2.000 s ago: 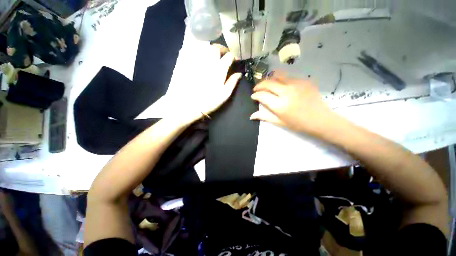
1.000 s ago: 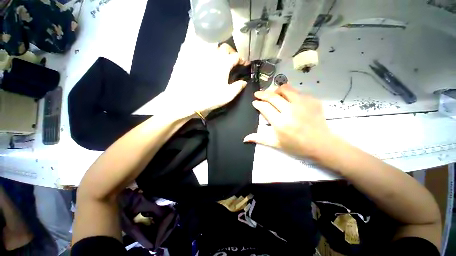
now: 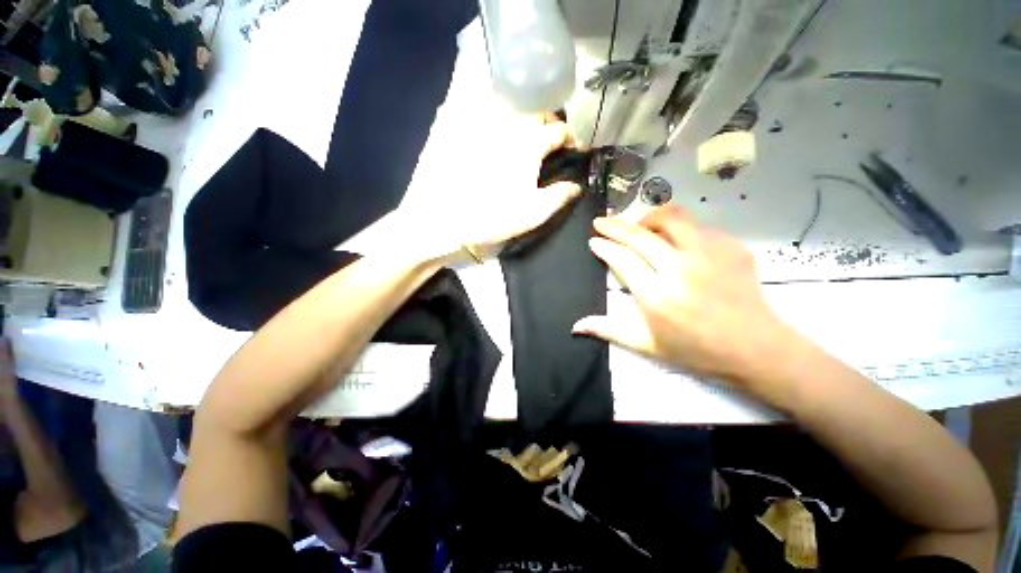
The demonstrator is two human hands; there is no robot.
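A flat black fabric band (image 3: 558, 336) runs from the presser foot (image 3: 605, 174) down over the table's front edge. My left hand (image 3: 476, 185) lies on the fabric left of the foot, its fingertips by the gathered black cloth there; part of it is washed out by glare. My right hand (image 3: 683, 285) rests at the band's right edge, fingers spread, with fingertips touching the band just below the foot. A long folded black band (image 3: 263, 235) lies on the table to the left and hangs over the front edge.
Dark snips (image 3: 912, 204) lie on the machine bed at right. A keyed dark device (image 3: 147, 252) and a black roll (image 3: 101, 168) lie at left. Tan tags (image 3: 537, 461) and white ties show on black cloth in the lap. Another person's arm (image 3: 39, 448) shows at lower left.
The view has shifted, so the scene sits farther right. The loose black cloth beside the band has narrowed and moved, showing more white table. Both hands stay close to the presser foot.
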